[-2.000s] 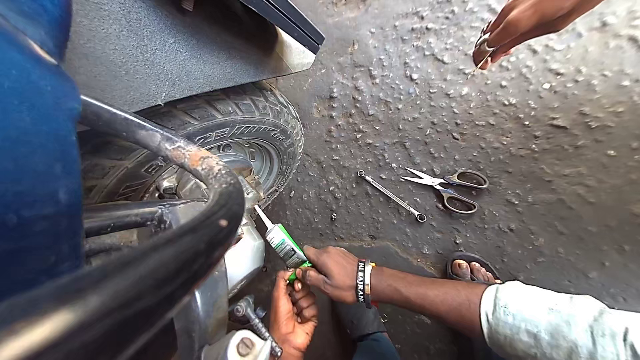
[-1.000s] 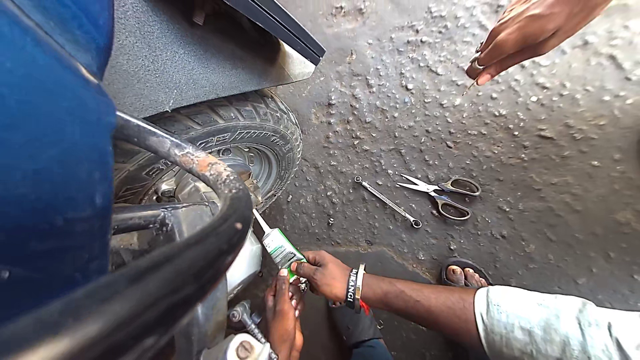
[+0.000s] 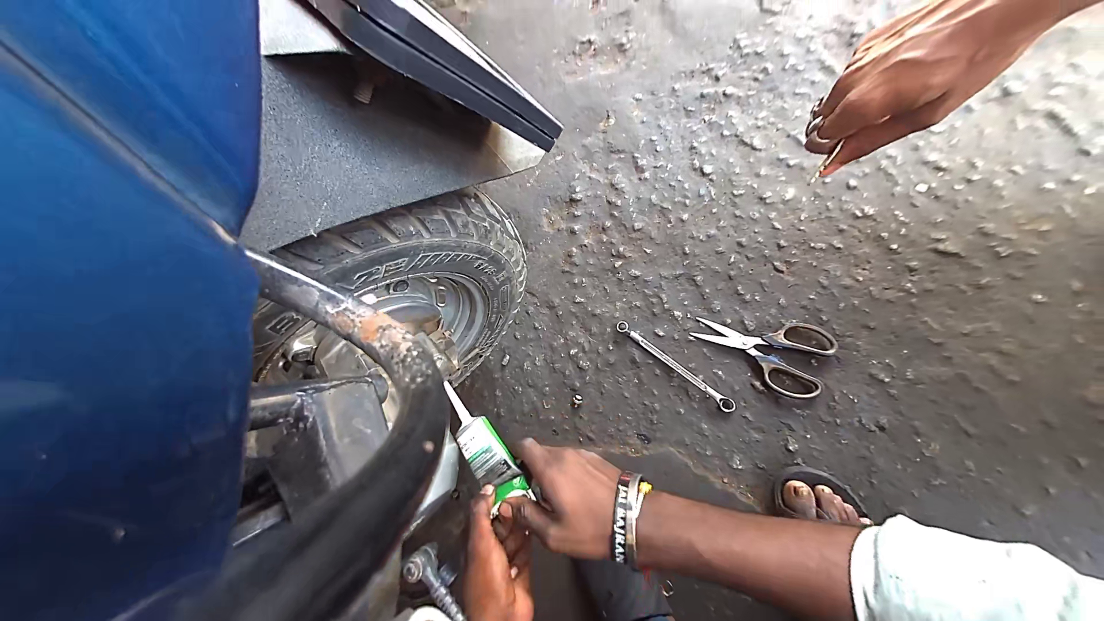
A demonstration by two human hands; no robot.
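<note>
A white and green squeeze tube [image 3: 487,453] with a long white nozzle slants up and left, its tip beside the black tubular bar [image 3: 379,332] and close to the wheel [image 3: 483,302]. My right hand [image 3: 573,500], with wristbands and a pale sleeve, grips the tube's lower part from the right. From below, my left hand [image 3: 500,561] holds the tube's bottom end between thumb and fingers. What lies right at the nozzle tip is partly hidden by the bar. A double-ended ring spanner [image 3: 677,366] and open scissors [image 3: 763,345] with dark handles lie on the ground to the right.
A blue vehicle body [image 3: 112,302] fills the left, with a grey panel [image 3: 362,147] over the tyre. Another person's hand [image 3: 914,86] pinches a thin, small thing at upper right. A foot in a dark sandal [image 3: 819,500] stands near my right sleeve [image 3: 957,569]. The ground is rough.
The fingers of my left hand have shifted slightly at the tube's bottom end. Both hands stay on the tube, and the spanner and scissors lie as before.
</note>
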